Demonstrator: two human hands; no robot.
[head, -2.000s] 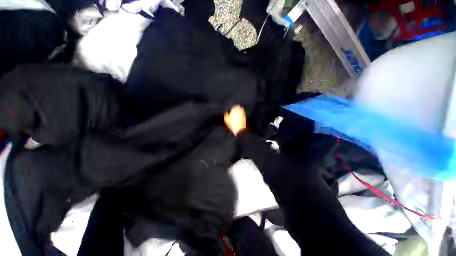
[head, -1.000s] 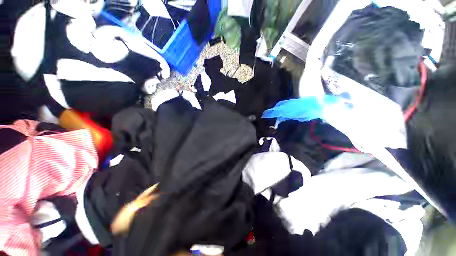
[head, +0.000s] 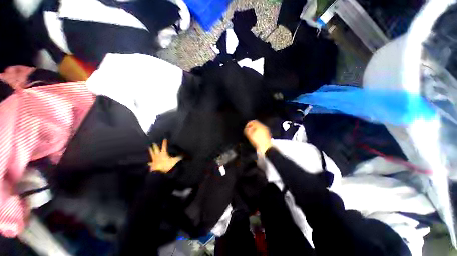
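Black cloth (head: 215, 115) lies heaped in front of me, its folds blurred and hard to separate. My left hand (head: 163, 158) rests on its left side with fingers spread. My right hand (head: 257, 135) is closed on the black cloth at the right of the heap. A bright white piece (head: 145, 80) lies beside the heap at the upper left, partly over black cloth.
A pink striped cloth (head: 55, 115) hangs at the left. A clear plastic bag with a blue tie (head: 361, 102) stands at the right. White cloth (head: 386, 192) lies at the lower right. A blue crate (head: 208, 12) shows at the top, above speckled floor (head: 193, 50).
The white piece at the upper left has come into view. My left hand has moved up and right with fingers spread. My right hand shows again, closed on cloth. The head view has shifted.
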